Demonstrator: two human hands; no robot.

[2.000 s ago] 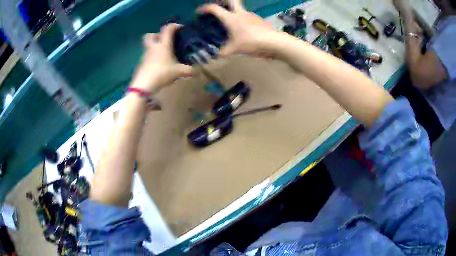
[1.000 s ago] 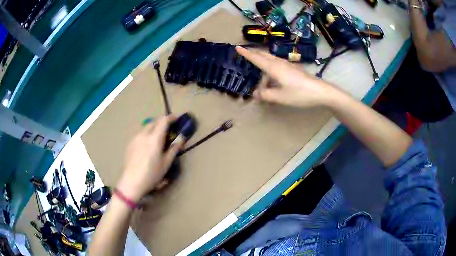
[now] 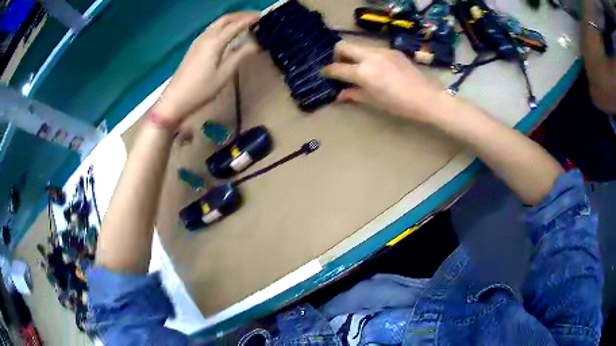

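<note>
A dark ribbed block of black top covers (image 3: 300,51) lies at the far side of the cardboard sheet. My right hand (image 3: 378,78) has its fingertips on the block's right side. My left hand (image 3: 213,64) is at the block's upper left end, blurred; whether it grips is unclear. Two black lower housings, one farther away (image 3: 240,152) and one nearer me (image 3: 211,206), lie side by side below my left hand, each with a pale band. A green circuit board lies beside each, one farther (image 3: 216,131) and one nearer (image 3: 191,178). A cable lead (image 3: 277,162) points right.
Unassembled black units with boards (image 3: 67,257) lie tangled at the left on white. More black units with yellow cells and leads (image 3: 432,40) lie at the upper right. The bench has a teal edge (image 3: 378,246). Another person's arm (image 3: 600,57) shows at the right edge.
The block was lifted in both hands, then lay on the cardboard; now it is turned more lengthwise. My left hand has left the two housings, which lie uncovered, and moved up to the block.
</note>
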